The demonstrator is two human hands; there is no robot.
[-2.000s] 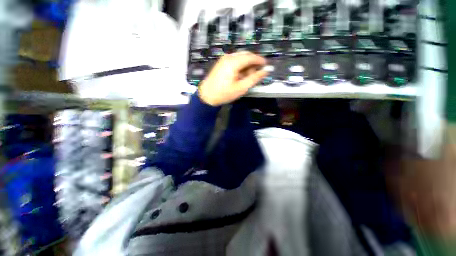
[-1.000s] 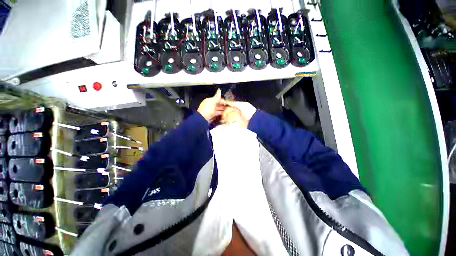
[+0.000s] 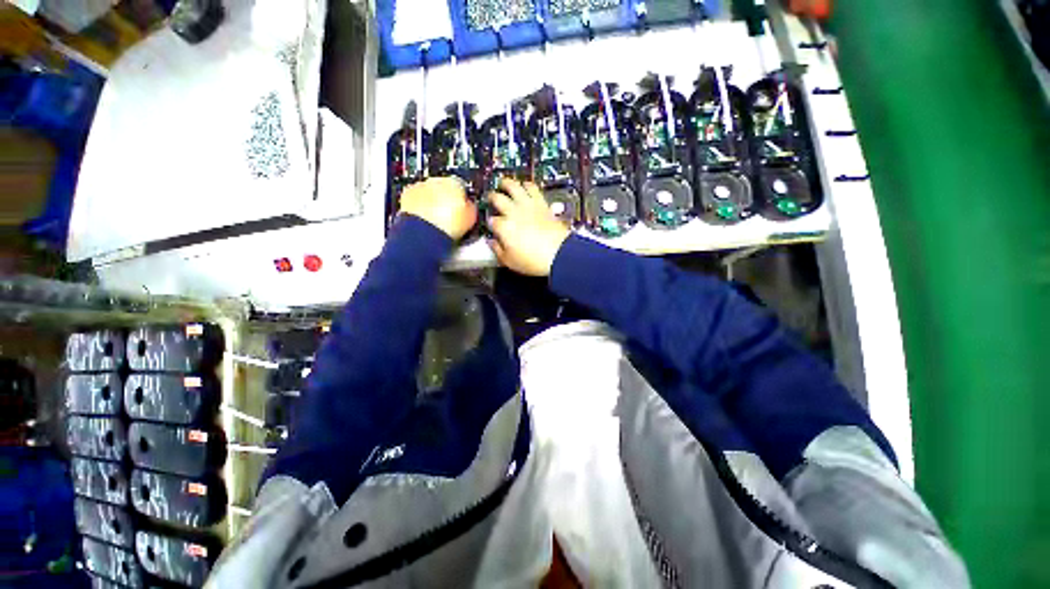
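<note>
A row of several black open housings [image 3: 608,173] stands side by side on the white fixture [image 3: 679,239]. Green boards, wires and a grey disc at the near end show in them. White rods [image 3: 722,92] extend from their far ends. My left hand [image 3: 439,207] lies over the near ends of the leftmost housings, fingers curled. My right hand [image 3: 526,227] is just right of it, fingers bent at the near end of the third housing. The fingertips partly hide these housings, and whether either hand pinches a small part cannot be seen.
Blue bins [image 3: 507,25] of small silvery pieces stand behind the row. A white machine [image 3: 207,150] with a red button [image 3: 312,264] is at left. Stacked black units [image 3: 173,397] fill racks at lower left. A green conveyor [image 3: 933,230] runs at right, with a red object [image 3: 809,7] beside it.
The view has shifted, bringing the blue bins into sight. My hands have moved from together in front of my body, below the fixture's near edge, up onto the left housings, and now sit apart.
</note>
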